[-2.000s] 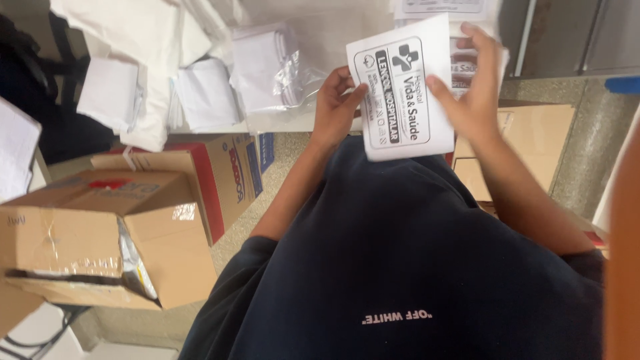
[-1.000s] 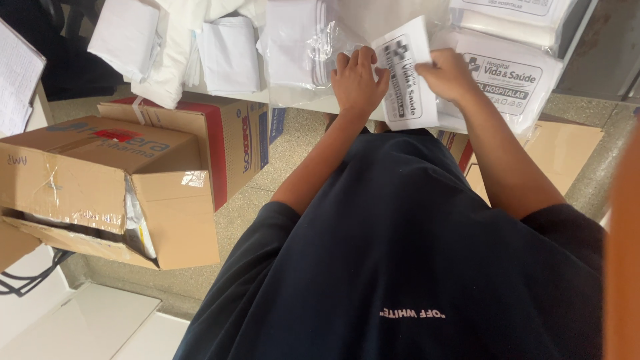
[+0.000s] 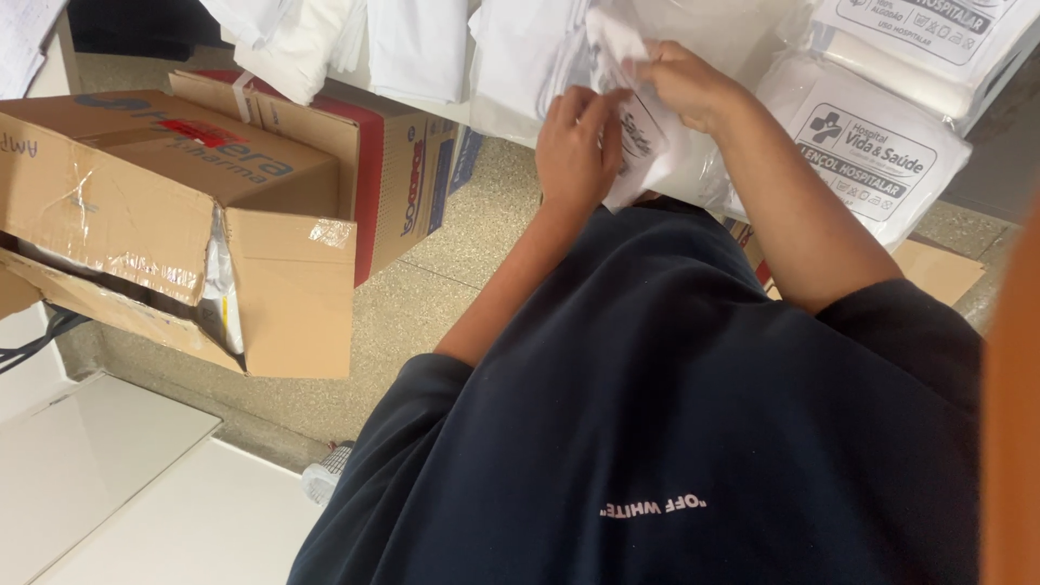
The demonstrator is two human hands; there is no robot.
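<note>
A white printed sheet point(image 3: 642, 142), blurred and partly covered by clear plastic, lies between my two hands at the near edge of the white table. My left hand point(image 3: 581, 138) is over its left side with bent fingers; whether they grip it cannot be told. Pinched in the fingers of my right hand point(image 3: 691, 85) is the plastic or sheet at its upper right. Just left of my hands rests folded white fabric point(image 3: 524, 61) in clear plastic. A plastic-wrapped package of white fabric with a printed label point(image 3: 861, 154) lies to the right of my right hand.
More folded white fabric point(image 3: 418, 49) hangs over the table edge at left. Another wrapped package point(image 3: 918, 49) is at upper right. Below the table, an opened cardboard box point(image 3: 284, 284) and a red-banded carton point(image 3: 398, 179) stand on the speckled floor point(image 3: 431, 301). An orange blurred edge borders the right.
The printed sheet, held upright facing me two seconds ago, is now lower among clear plastic at the table edge. My right hand has moved closer to my left.
</note>
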